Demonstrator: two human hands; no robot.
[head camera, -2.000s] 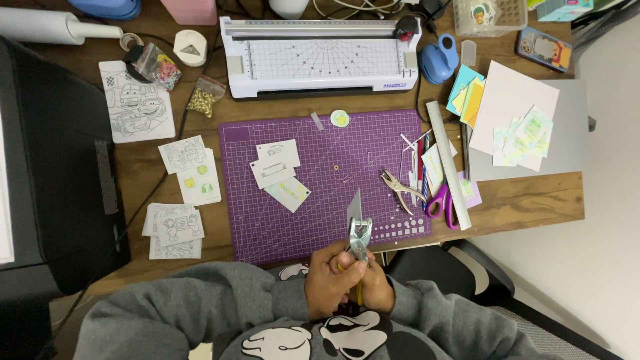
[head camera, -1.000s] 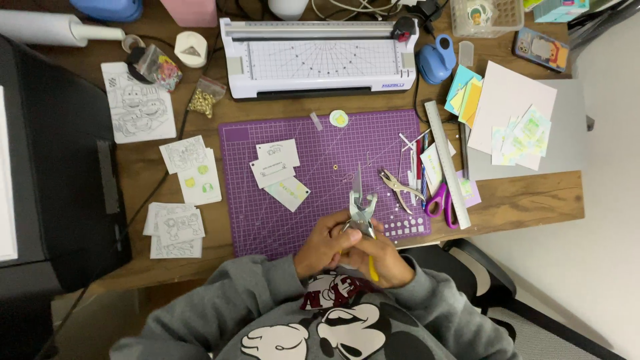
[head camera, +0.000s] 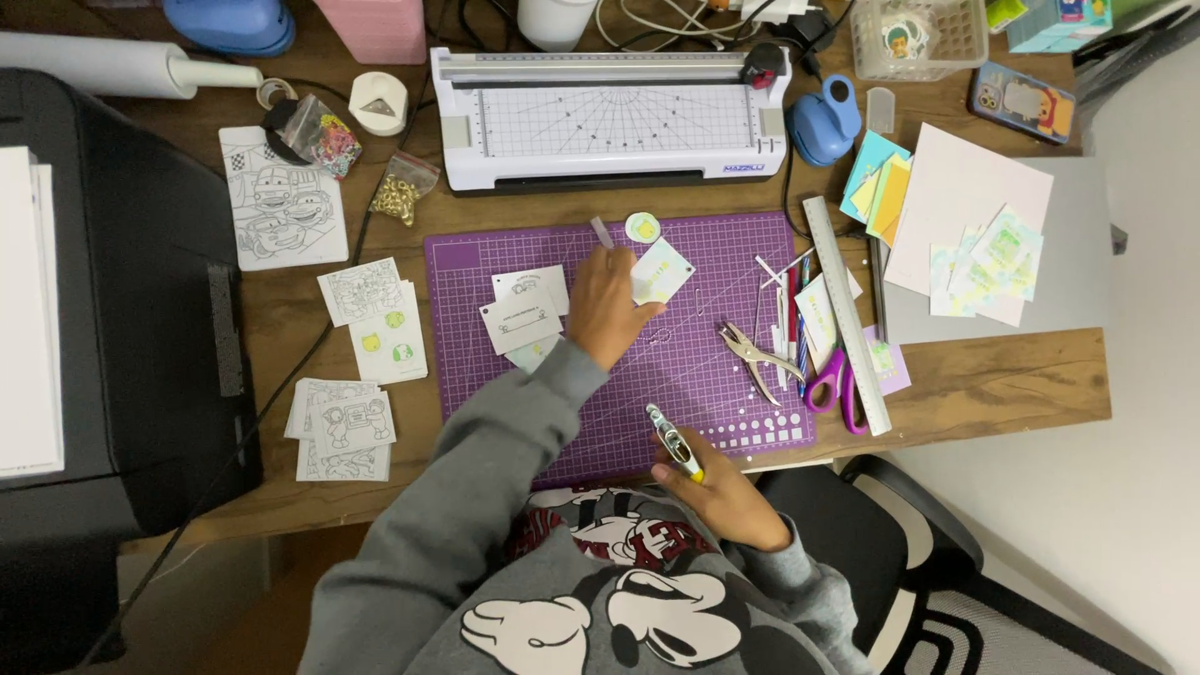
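My left hand reaches over the purple cutting mat, its thumb beside a small printed card with a dark hole in one corner. Whether the fingers grip that card is unclear. A round green-and-white piece and a small pale strip are near the fingertips. My right hand, near the mat's front edge, holds metal hand pliers with a yellow handle. Printed cards with corner holes are left of my left hand. A silver hole punch rests on the mat to the right.
A white paper trimmer or laminator stands behind the mat. Purple scissors and a steel ruler are at its right. Left are coloring cards, a bag of brass eyelets and a black printer.
My hands were together on the pliers near my body. The left hand has let go and moved up over the mat. A printed card now shows beside it. The pliers remain in the right hand.
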